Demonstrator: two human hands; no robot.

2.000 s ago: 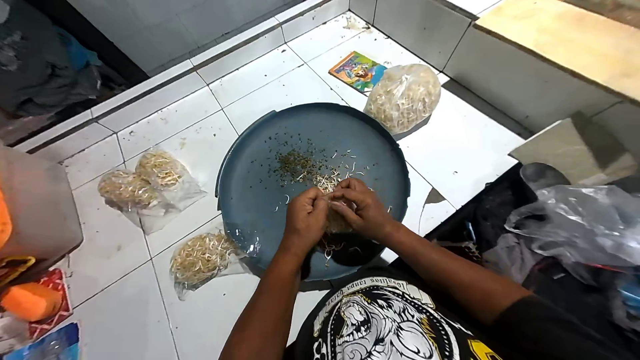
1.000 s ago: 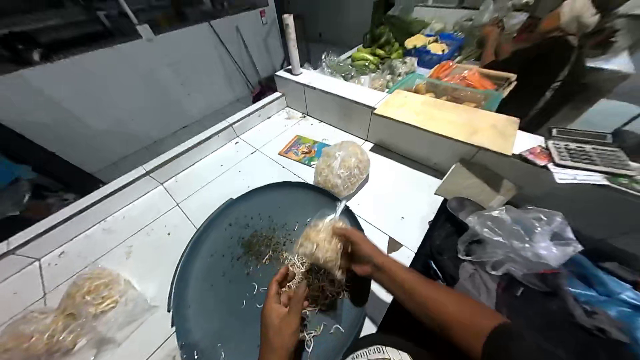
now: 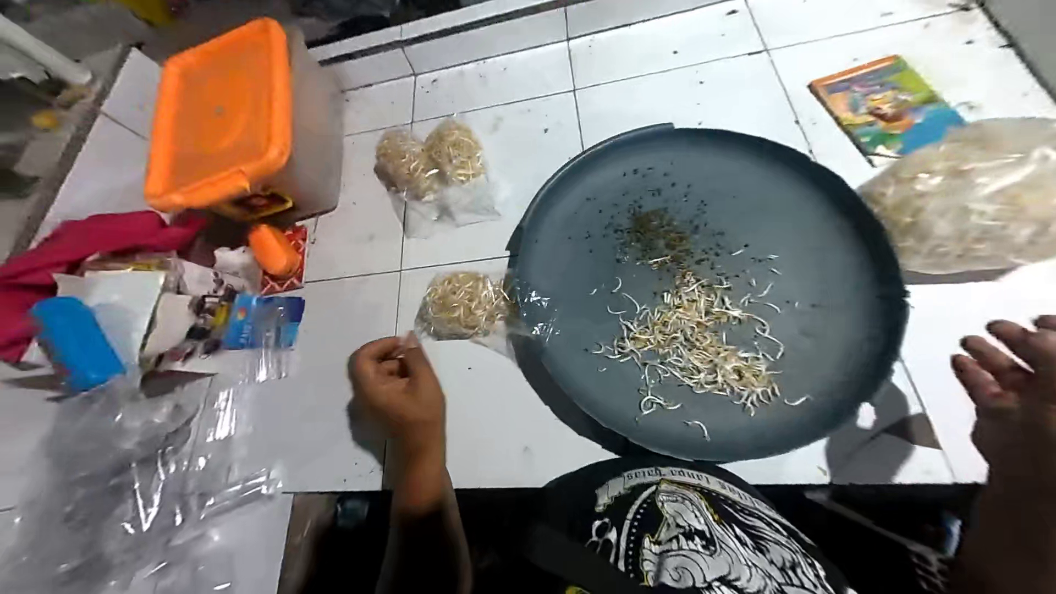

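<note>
A round dark grey tray (image 3: 833, 247) holds a loose heap of bean sprouts (image 3: 701, 342), with dark hulls or seeds (image 3: 656, 235) scattered above it. Left of the tray, my left hand (image 3: 400, 392) is over the tiles with its fingers curled and nothing visible in it. Its thumb tip is close to a clear bag of sprouts (image 3: 464, 305), whose loose plastic reaches the tray's rim. My right hand (image 3: 1006, 371) is off the tray's right side, fingers spread and empty. Two more small sprout bags (image 3: 433, 161) lie farther back. A large bag of sprouts (image 3: 973, 198) rests at the right.
A plastic box with an orange lid (image 3: 219, 111) stands at the back left. In front of it are a red cloth (image 3: 99, 243), packets and a blue object (image 3: 78, 342). Clear plastic bags (image 3: 124, 478) cover the near left. A colourful booklet or packet (image 3: 887, 107) lies behind the large bag.
One second ago my hands were together over the tray with a bag of sprouts; now they are apart, on either side of it. The view has swung left and down.
</note>
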